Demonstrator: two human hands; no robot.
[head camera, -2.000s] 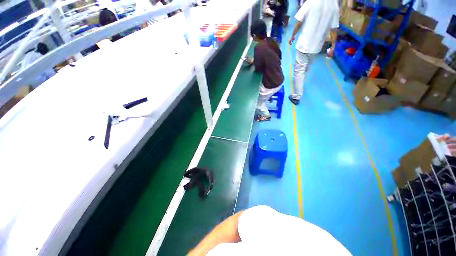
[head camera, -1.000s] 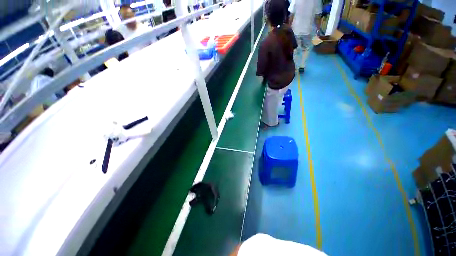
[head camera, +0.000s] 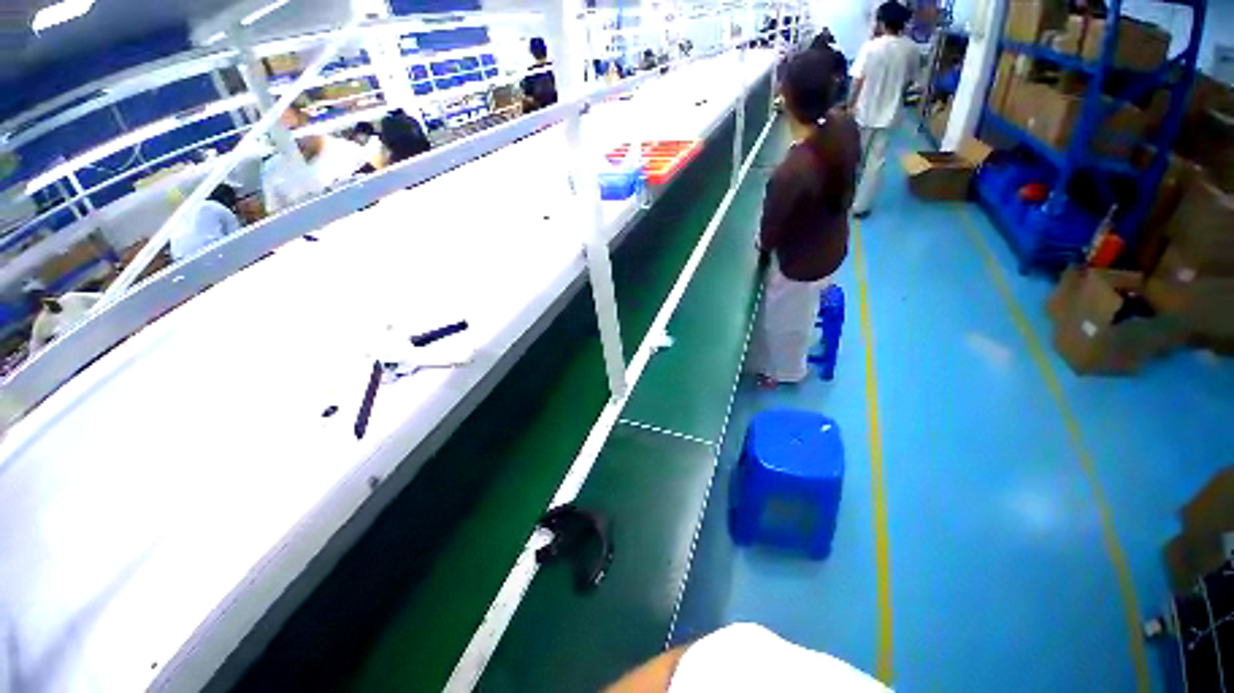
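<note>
A crumpled black bundle (head camera: 578, 546) lies on the glossy dark-green bench (head camera: 650, 494), against the white metal rail (head camera: 504, 605). A small white scrap (head camera: 662, 343) lies farther along by the rail. Black-and-white thin pieces (head camera: 368, 397) lie on the white upper shelf (head camera: 257, 467). Neither of my hands shows. Only a white sleeve (head camera: 771, 663) and a bit of bare arm are at the bottom edge; which arm it is I cannot tell.
A blue stool (head camera: 789, 481) stands right of the bench. A person in a dark top (head camera: 808, 203) stands beyond it by another stool; a person in white (head camera: 885, 88) is farther off. Orange and blue trays (head camera: 659, 161) are on the shelf. Cartons (head camera: 1110, 318) and a blue rack (head camera: 1069, 149) are at right.
The view has tilted up and shifted, showing more of the far hall. The person in the dark top has risen from sitting to standing. The person in white is farther away. Less of my arm shows.
</note>
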